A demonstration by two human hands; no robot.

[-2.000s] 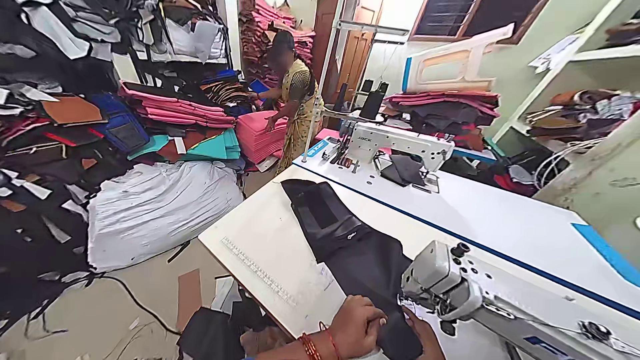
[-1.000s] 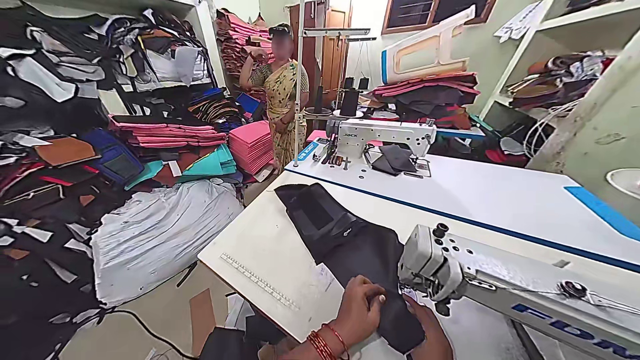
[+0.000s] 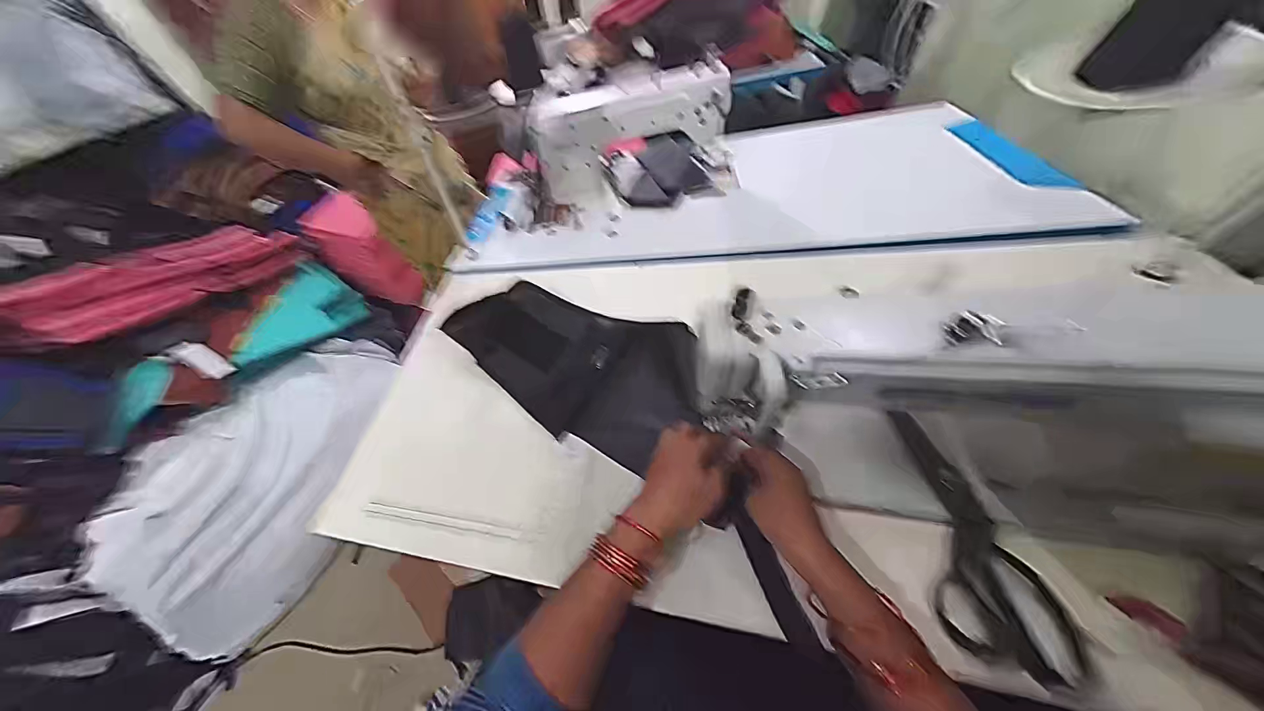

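Black fabric [image 3: 632,395] lies on the white sewing table [image 3: 434,474], with its near end under the head of a sewing machine [image 3: 741,375]. My left hand [image 3: 686,474] is closed on the fabric's near edge, just in front of the needle area. Close beside it on the right, my right hand [image 3: 775,489] grips the same edge. A narrow black strip [image 3: 770,573] hangs from between the hands toward my lap. Blur hides the fingertips and the needle. Large black-handled scissors [image 3: 973,553] rest on the table to the right of my right hand.
Behind stands a second sewing machine [image 3: 632,118] on a white table [image 3: 839,188]. A person [image 3: 306,118] stands at the back left, near stacked pink pieces [image 3: 148,276]. A white bundle [image 3: 237,494] lies left of my table. A dark cable [image 3: 346,648] crosses the floor.
The view has swung right and down, bringing the scissors into sight. Both hands remain at the fabric by the machine head. The person at the back has lowered a raised arm toward the piles.
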